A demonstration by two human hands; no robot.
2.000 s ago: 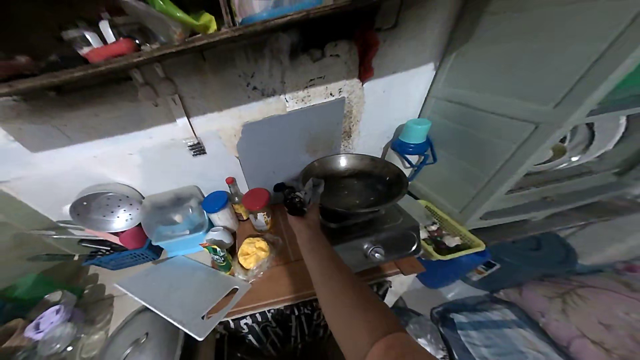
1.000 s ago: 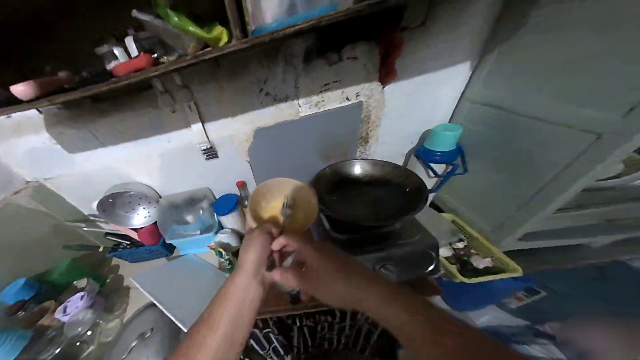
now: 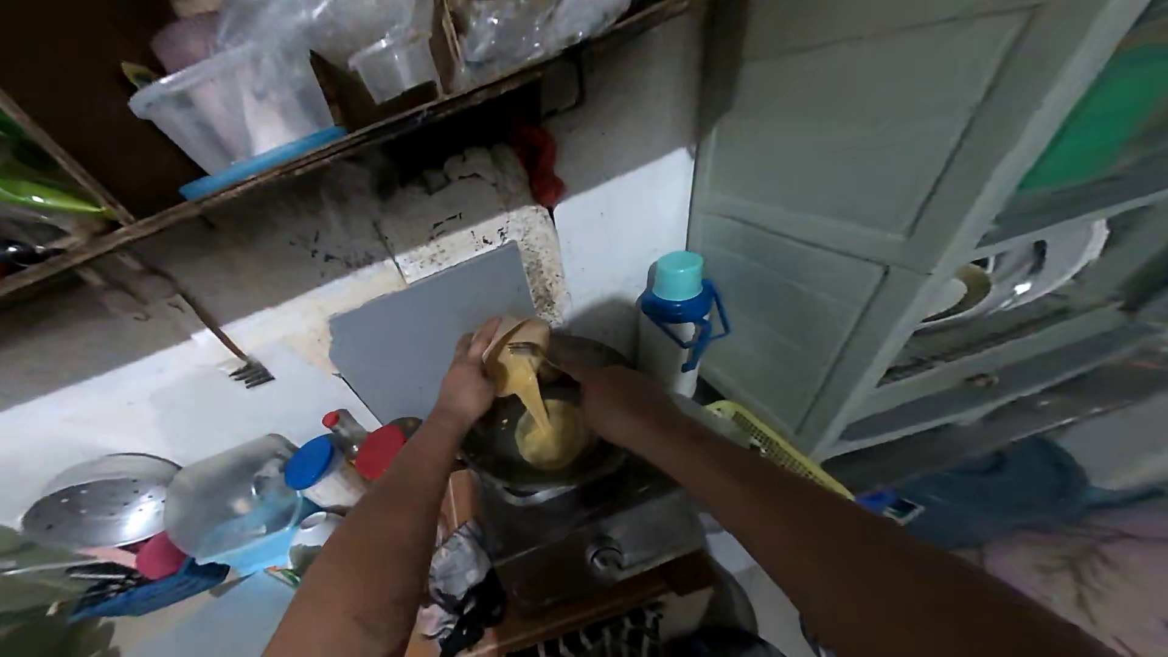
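Tilted over the wok [image 3: 493, 461] is a bowl [image 3: 513, 342], gripped by my left hand [image 3: 468, 379]. Yellow beaten egg [image 3: 546, 438] streams from its rim and pools in the wok. My right hand [image 3: 598, 392] is at the right of the bowl, holding a fork [image 3: 525, 349] whose tines lie at the bowl's rim; the fork's handle is mostly hidden. Beneath the wok stands a gas stove [image 3: 602, 538] with a front knob [image 3: 604, 555].
Jars with a blue lid [image 3: 308, 461] and a red lid [image 3: 380, 450] stand left of the wok, near a metal strainer [image 3: 100, 511]. A thermos [image 3: 678, 310] and yellow basket [image 3: 776, 443] are at the right. A crowded shelf [image 3: 365, 141] hangs above.
Both hands have moved from left of the wok to over it with the bowl. The bowl is now tipped and egg flows into the wok, which looked empty before. The view has shifted.
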